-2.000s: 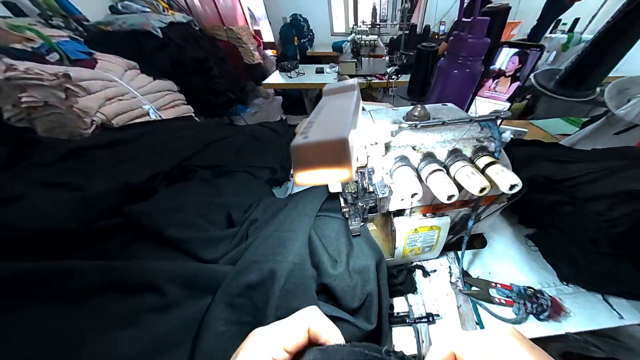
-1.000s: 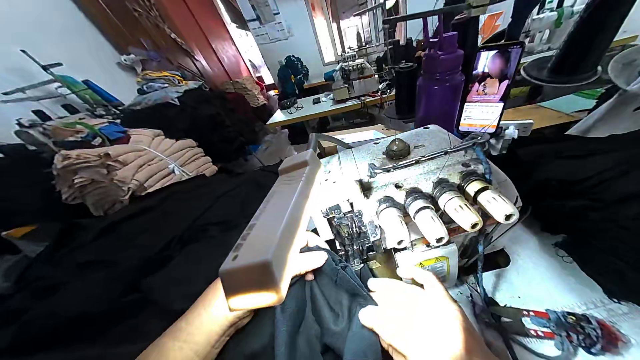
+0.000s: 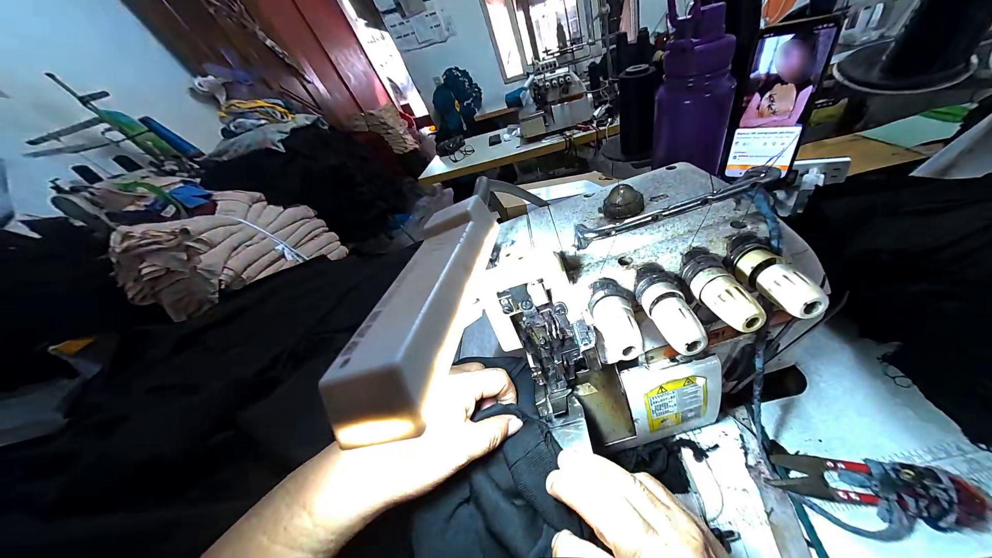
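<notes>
Black fabric (image 3: 496,496) lies bunched in front of an overlock sewing machine (image 3: 659,201), its edge close to the presser foot (image 3: 554,395). Left of the foot, my left hand (image 3: 442,434) pinches a fold of the fabric between thumb and fingers, partly behind the white lamp (image 3: 411,333). My right hand (image 3: 620,504) rests on the fabric's right side just below the foot, fingertips near the metal plate; its grip is partly hidden. Several cream tension knobs (image 3: 670,318) line the machine's front.
Red-handled snips (image 3: 845,480) lie on the table at right. A purple bottle (image 3: 694,93) and a phone (image 3: 783,101) stand behind the machine. Folded beige fabric (image 3: 256,240) is stacked at left, and black cloth (image 3: 914,271) lies at right. Another sewing machine (image 3: 554,101) stands farther back.
Both hands were lower, in front of the machine, two seconds ago, then came up beside the presser foot. Since one second ago my right hand has moved down a little. The view has shifted.
</notes>
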